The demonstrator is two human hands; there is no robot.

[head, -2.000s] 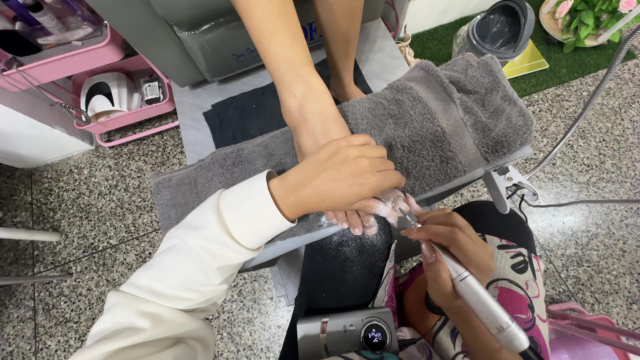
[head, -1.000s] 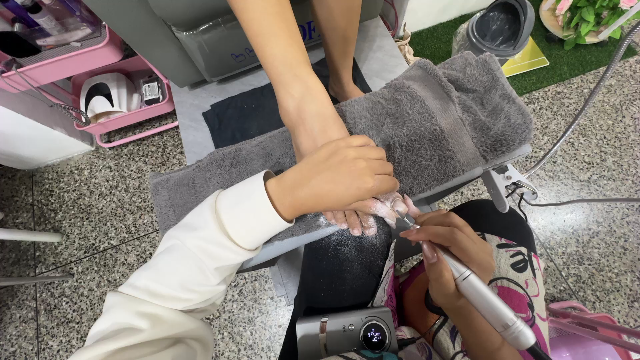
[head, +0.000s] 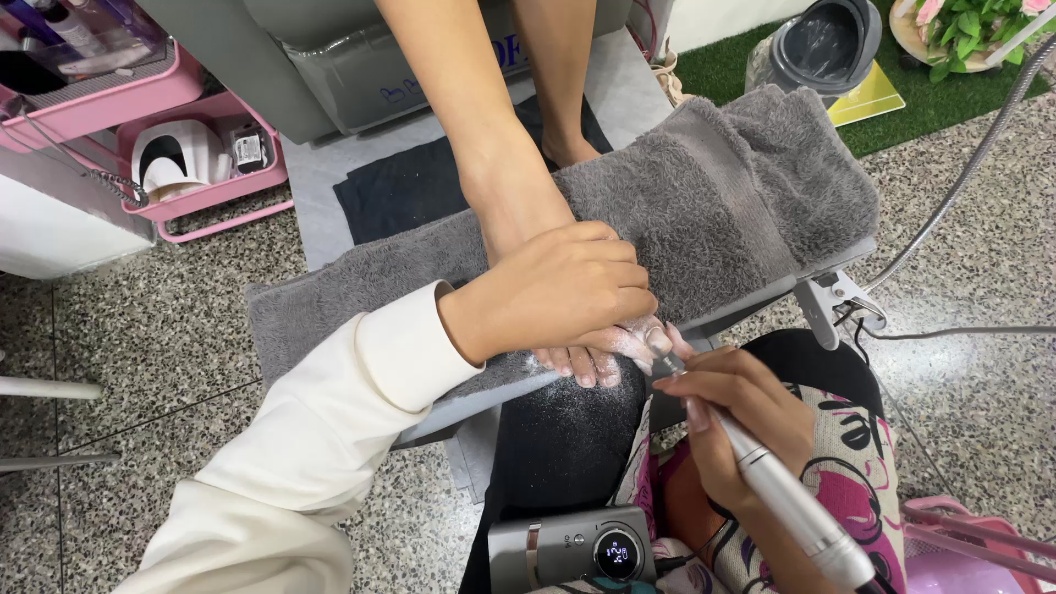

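My left hand (head: 561, 289), in a white sleeve, wraps over the front of another person's bare foot (head: 516, 194) and holds its big toe (head: 657, 340). White dust coats my fingertips and the toes. In my right hand (head: 742, 412) is a silver electric nail drill handpiece (head: 784, 487), its bit at the big toenail. Beneath the foot lies a grey towel (head: 685, 223) over a padded rest. The drill's grey control unit (head: 569, 549), with a lit display, sits at the bottom near my lap.
A pink trolley (head: 206, 194) holding a white nail lamp (head: 175, 157) stands at left. A metal clamp (head: 833, 305) with a flexible arm grips the rest's right end. Behind it are a grey bin (head: 825, 49) and a potted plant (head: 957, 37). Dust lies on my black trouser leg (head: 569, 437).
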